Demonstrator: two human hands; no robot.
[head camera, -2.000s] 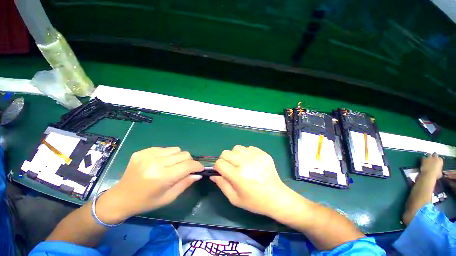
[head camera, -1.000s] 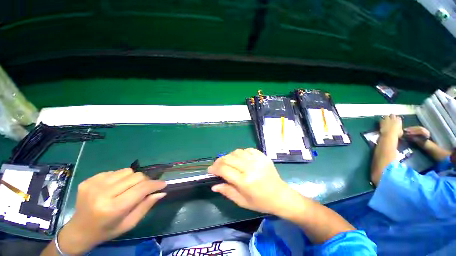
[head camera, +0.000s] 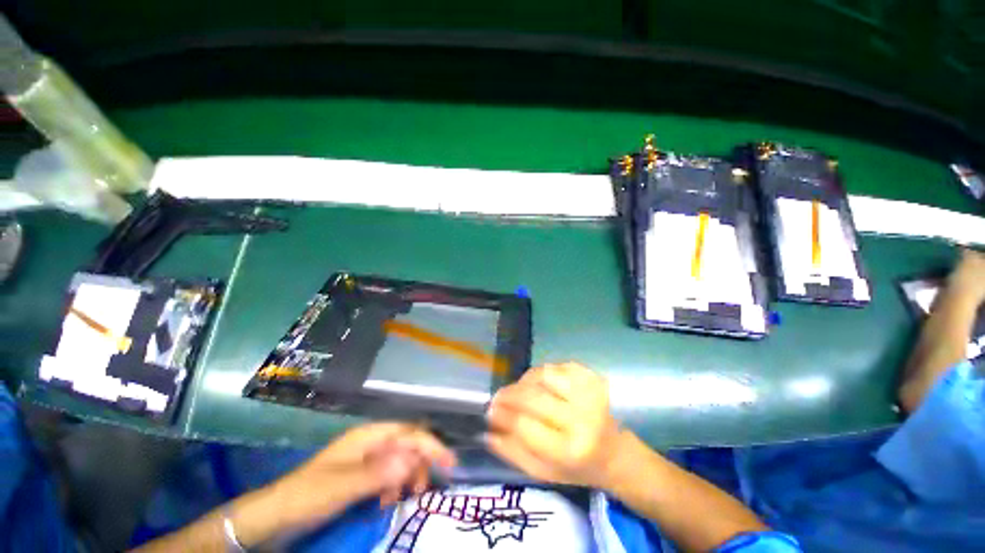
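An open tablet unit (head camera: 432, 340) lies back up on the green bench in front of me, with an orange flex cable (head camera: 448, 346) across its white area and its board end to the left. My right hand (head camera: 556, 423) is at the unit's near right corner, fingers curled on a dark, blurred piece (head camera: 467, 462) near the bench edge. I cannot tell what the piece is. My left hand (head camera: 389, 459) is blurred beside the piece's left end, below the unit. Whether it grips anything is unclear.
Another open unit (head camera: 76, 362) lies at left, below a pile of black strips (head camera: 146, 232). Overlapping tablet units (head camera: 675, 265) and another stack (head camera: 799, 254) stand at right by the white strip (head camera: 432, 189). A neighbouring person's hand and blue sleeve (head camera: 945, 416) are at far right.
The unit that both hands held tilted on edge now lies flat on the bench, back up. Both hands have moved to its near side, towards my body. The camera view has shifted.
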